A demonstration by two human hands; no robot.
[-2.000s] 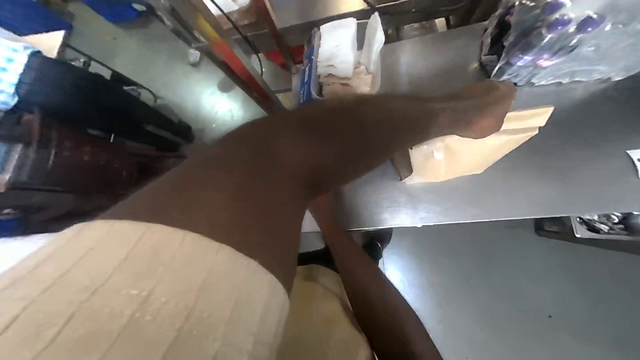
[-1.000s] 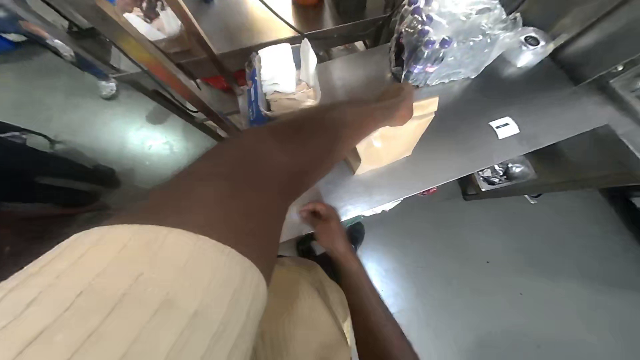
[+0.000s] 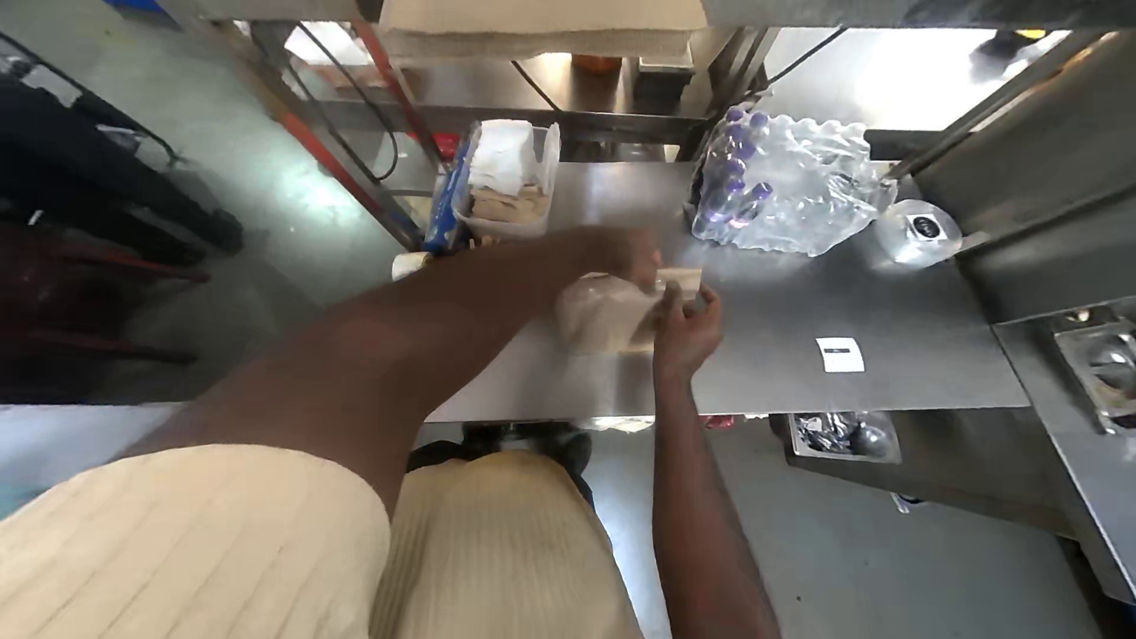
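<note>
A brown paper bag point(image 3: 608, 315) lies on the stainless steel table point(image 3: 763, 373), its folded top end toward the right. My right hand point(image 3: 688, 328) pinches that folded end between thumb and fingers. Blurred by motion, my left hand point(image 3: 635, 257) is at the bag's upper edge, beside the fold; its fingertips are partly hidden, so its grip is unclear. To the right of both hands, a small white label bearing print point(image 3: 840, 354) lies flat on the table.
Behind the hands, a clear plastic tub point(image 3: 548, 177) holds napkins beside a blue box point(image 3: 446, 200). Shrink-wrapped water bottles point(image 3: 790, 182) and a clear plastic-wrapped roll point(image 3: 919, 232) stand at the back right. A shelf point(image 3: 754, 11) crosses overhead. A person's dark-clothed legs point(image 3: 89, 160) are at far left.
My right hand has risen from below the table's front edge to the bag's folded end. My left hand remains at the bag. The view has shifted.
</note>
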